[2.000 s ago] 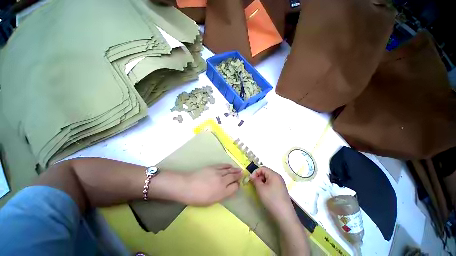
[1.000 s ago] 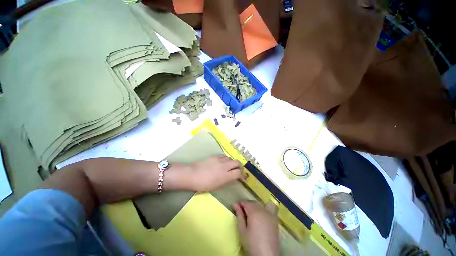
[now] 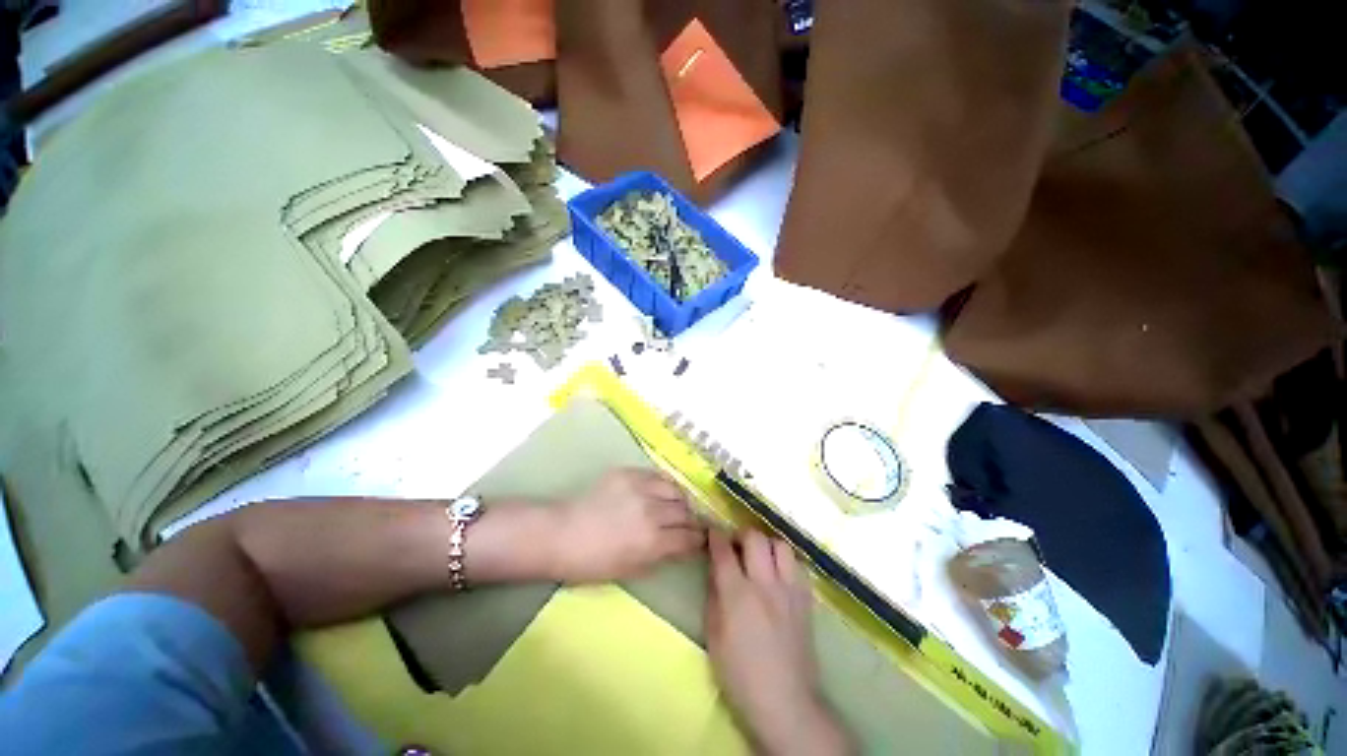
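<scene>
An olive-khaki bag panel [image 3: 520, 470] lies along a yellow jig [image 3: 672, 443] with a dark bar [image 3: 820, 569]. Yellow lining [image 3: 584, 687] shows under the panel. My left hand [image 3: 628, 529], with a watch on its wrist, rests palm down on the panel, fingertips at the jig's inner edge. My right hand [image 3: 761, 628] lies just beside it, fingertips on the panel edge by the dark bar. Whether the right fingers pinch anything is hidden. Pale small tabs [image 3: 706, 446] stand in a row along the jig's upper edge.
A stack of cut panels [image 3: 177, 251] is at left. A blue parts bin [image 3: 672, 307] and loose khaki chips [image 3: 544, 319] lie beyond the jig. A tape roll [image 3: 861, 462], a tilted clear jar [image 3: 1008, 598] and a curved black piece [image 3: 1071, 517] are at right. Brown panels [image 3: 923, 148] lie behind.
My right hand has moved up along the jig, close to my left hand. Earlier it was at the dark bar, then lower on the panel. My left hand stays on the panel. The view has shifted slightly.
</scene>
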